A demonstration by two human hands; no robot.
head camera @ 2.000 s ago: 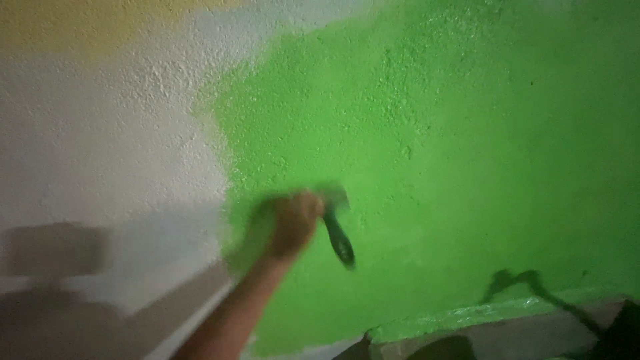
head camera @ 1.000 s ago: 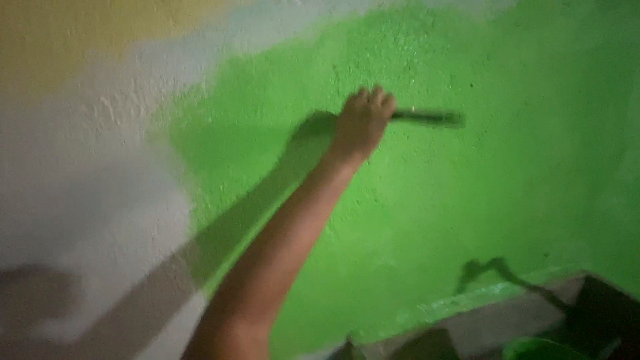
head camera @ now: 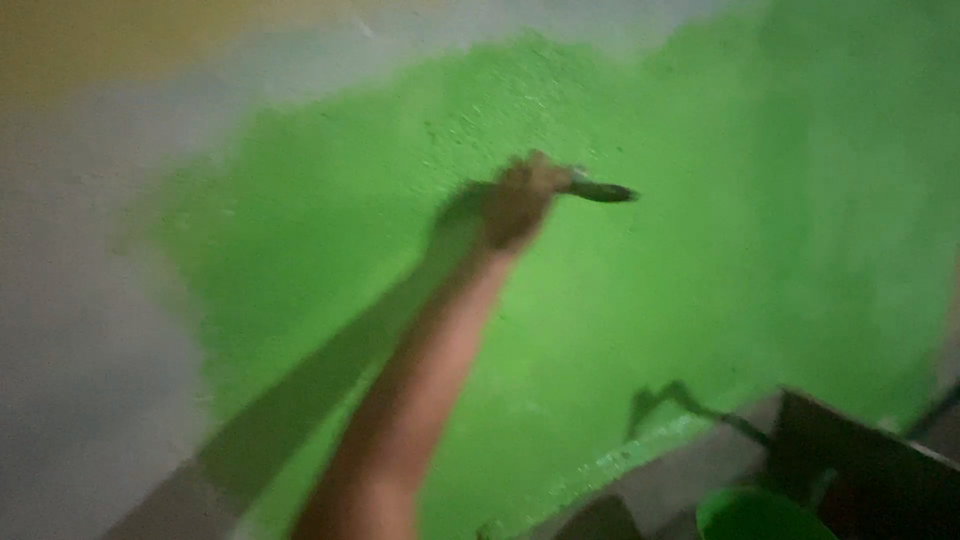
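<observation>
My left hand point(head camera: 525, 187) is closed on a paintbrush point(head camera: 602, 190) near its ferrule, in the upper middle of the view. The dark handle points right; the bristles are hidden by the hand and blur. Around the hand is the bright green painted area of a rough wall point(head camera: 600, 300). Whether the bristles touch the wall cannot be told. My forearm slants up from the bottom edge. My right hand is out of view.
Unpainted grey-white wall point(head camera: 82, 300) lies at the left, with yellow point(head camera: 112, 37) at top left. A green container point(head camera: 757, 514), a grey ledge point(head camera: 675, 465) and a dark box-like object point(head camera: 862, 465) are at lower right. Shadows fall on the wall.
My left hand rose along the wall with the brush between the first and second frames. The brush handle pointed downward at first and now points right. The hand's grip remains closed.
</observation>
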